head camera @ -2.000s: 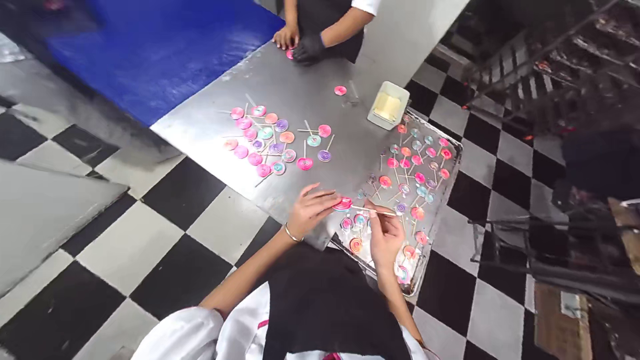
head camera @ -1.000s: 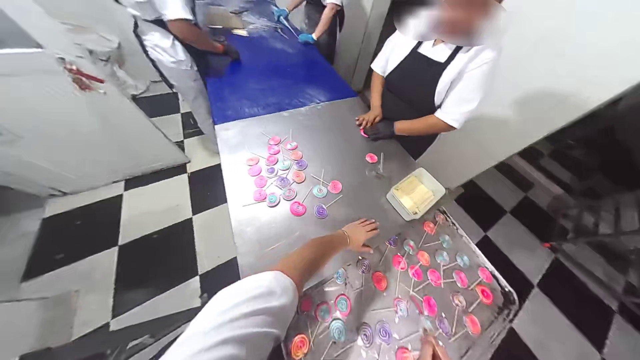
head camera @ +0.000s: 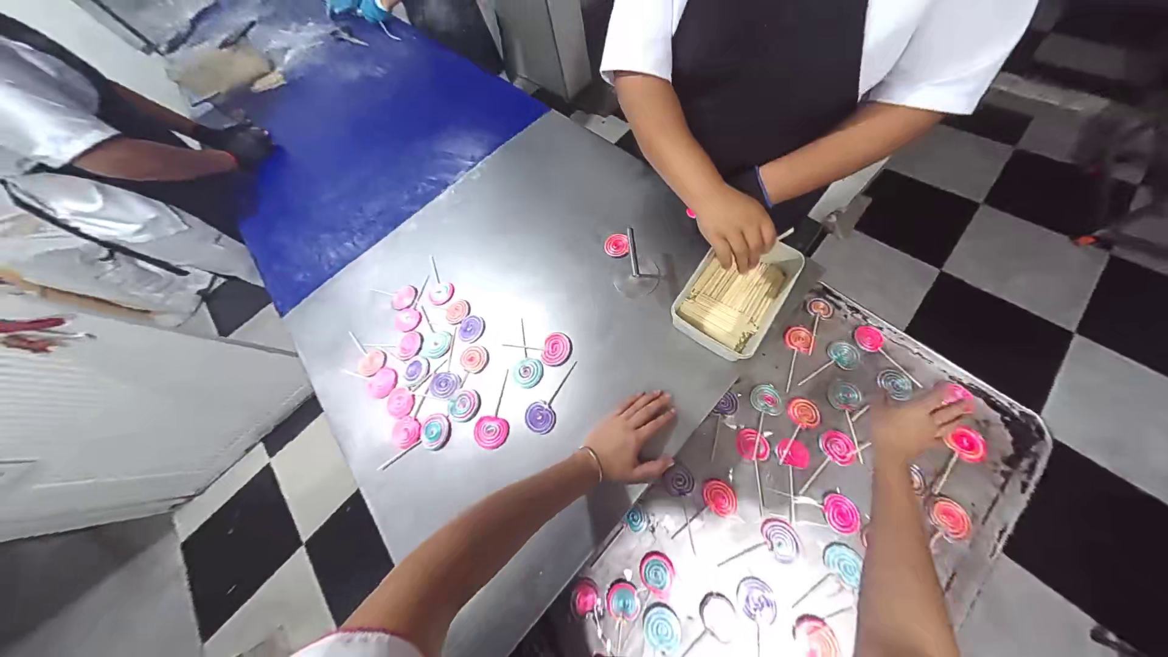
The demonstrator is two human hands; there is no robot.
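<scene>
My left hand point(head camera: 631, 438) lies with fingers spread on the steel tabletop point(head camera: 584, 182), near its corner beside the tray, holding nothing. Over the far right part of a metal baking tray point(head camera: 1022, 456), my right hand point(head camera: 912, 424) has its fingertips at a pink lollipop point(head camera: 956, 394); whether it grips the lollipop cannot be told. Spiral lollipops in pink, orange, teal and purple lie spread over the tray, among them a purple-and-white one point(head camera: 756, 599). A loose group of lollipops rests on the table, including a pink one point(head camera: 491, 432) and a purple one point(head camera: 540, 417).
A white tub of sticks point(head camera: 684, 319) stands at the table edge, with a co-worker's hand point(head camera: 735, 228) in it. Nearby are a single pink lollipop point(head camera: 617, 245) and a metal-handled tool point(head camera: 632, 254). A blue surface point(head camera: 383, 146) adjoins the steel; another gloved hand point(head camera: 239, 144) rests by it.
Two seconds ago my hands were together at a pink lollipop; now they are apart, the left on the table and the right over the tray. The co-worker's hand has moved to the stick tub.
</scene>
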